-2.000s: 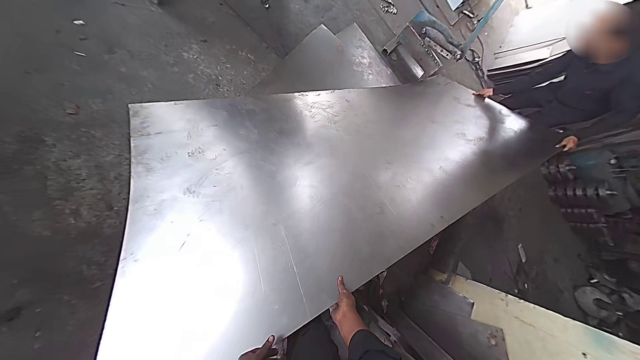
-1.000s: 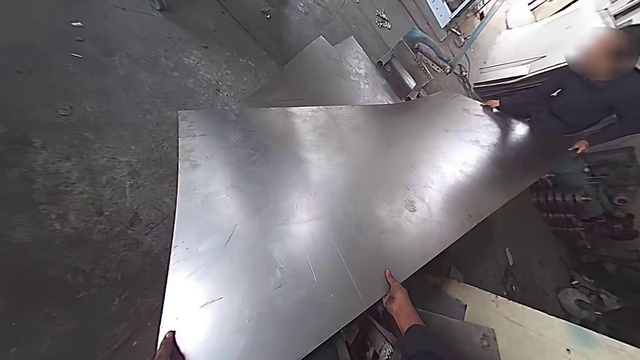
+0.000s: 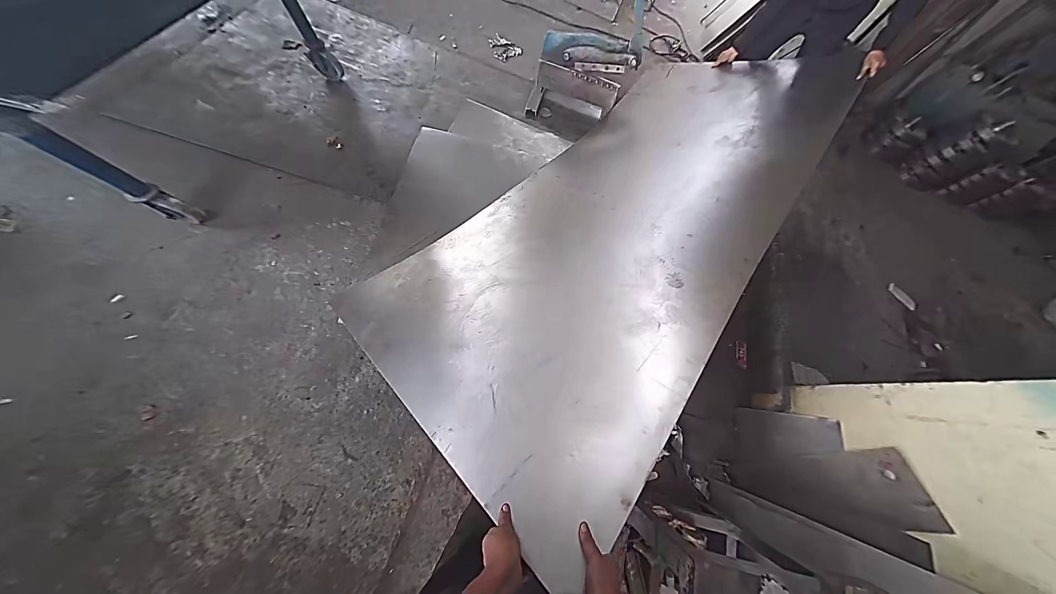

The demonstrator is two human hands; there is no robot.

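A large, thin sheet of bare metal (image 3: 577, 305) stretches from the bottom of the view to the upper right, its surface bowed and shiny. At its near corner my left hand (image 3: 500, 551) grips the left edge, thumb on top and fingers hidden beneath. Close by on the right, my right hand (image 3: 596, 561) holds the same corner, also with the thumb on top. At the far end another person's two hands (image 3: 724, 58) hold the sheet; only that person's dark clothing and hands show.
Flat metal sheets (image 3: 462, 177) lie on the floor under the left side. Beyond them stands a blue and grey metal device (image 3: 577, 74). Blue legs on casters (image 3: 322, 62) are at upper left. Scrap metal (image 3: 701, 536) and a cream-coloured board (image 3: 973, 462) lie at lower right, machine parts (image 3: 957, 157) at upper right.
The sheet has swung from lying across the view to pointing away from me. My hands, apart on its edge before, are now close together at the near corner. The view has turned as well.
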